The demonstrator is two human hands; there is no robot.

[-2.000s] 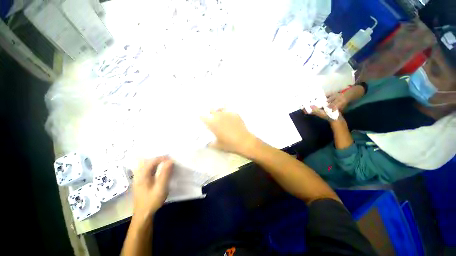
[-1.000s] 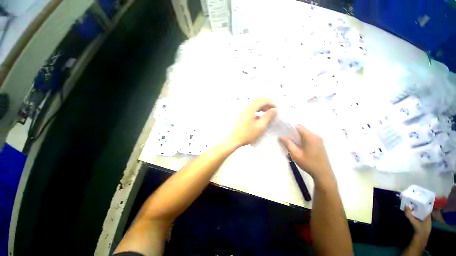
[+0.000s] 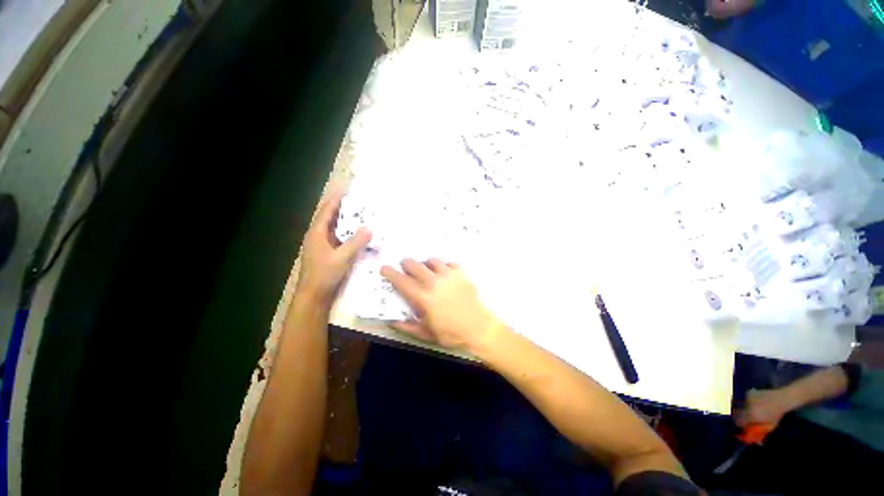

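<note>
White adapter housings stand at the table's near left corner, largely washed out by glare. My left hand is around the far left side of this group, fingers curved against a white housing with dark marks. My right hand lies on the right side of the group, fingers spread and pointing left, palm down. Glare hides the exact outlines and what touches the right fingertips. A black-handled tool lies on the table to the right of my right hand, near the front edge.
Loose small white parts cover the back of the table. Bagged white pieces are heaped at the right. Printed boxes stand at the back. A dark green conveyor runs on the left. Another person's hand holds something orange at lower right.
My hands have moved left from the table's middle to the housings at the corner. The pale sheet no longer shows between them. The neighbour's white housing is out of sight; an orange thing shows in that hand.
</note>
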